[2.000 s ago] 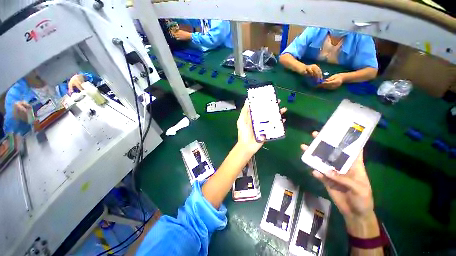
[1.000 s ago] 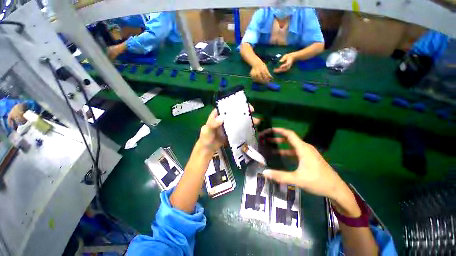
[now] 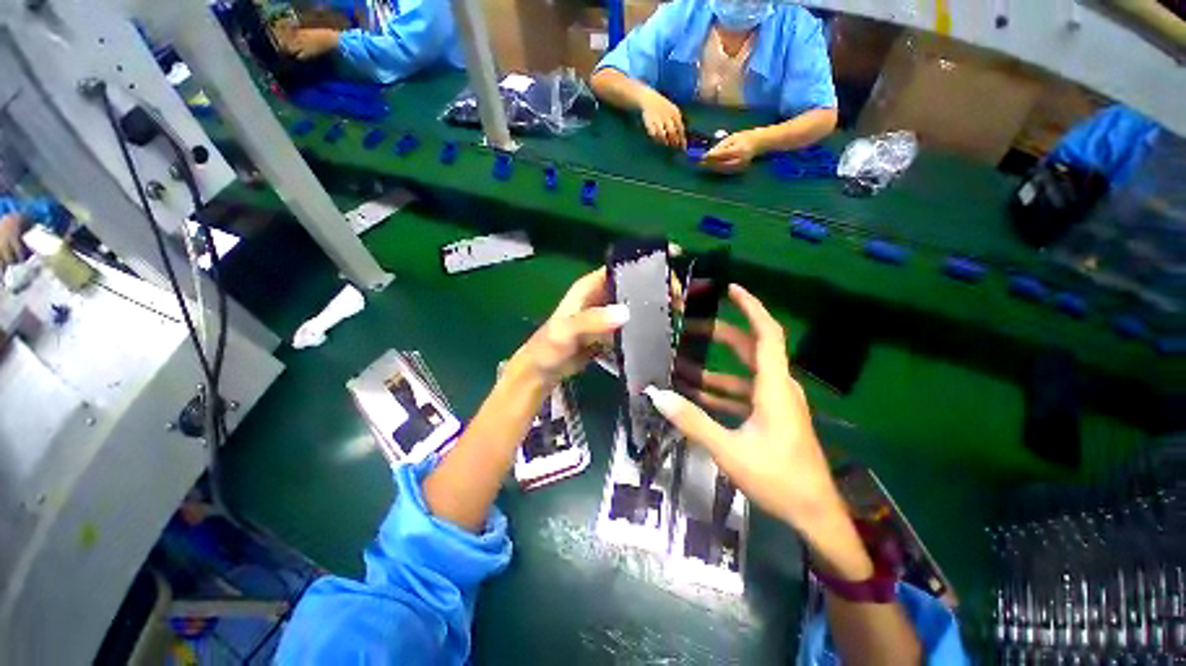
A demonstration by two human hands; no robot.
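Observation:
My left hand [image 3: 576, 334] holds a phone middle frame [image 3: 644, 325] upright, its silvery-white inner face towards me. My right hand [image 3: 761, 423] holds a dark, glossy display assembly [image 3: 702, 306] close to its right side, thumb near the frame's lower part. The lower ends of both slabs are close together; whether they touch is unclear. Below the hands, display assemblies with black ribbons lie in piles: one at left [image 3: 403, 410], one in the middle [image 3: 553, 442], and two side by side [image 3: 709, 527] on clear film [image 3: 611, 559].
A green conveyor with blue parts [image 3: 806, 228] crosses behind my hands. A white crumpled item [image 3: 329, 316] lies by the metal post [image 3: 280, 163]. A silvery plate [image 3: 487, 251] lies beyond. Ridged trays [image 3: 1086, 586] stand at lower right, a white machine [image 3: 91, 429] at left. Another worker [image 3: 722, 72] sits opposite.
The display assembly moved from the right to beside the middle frame. My right hand closed in on the pair. The frame is now turned more upright. The camera view swung right.

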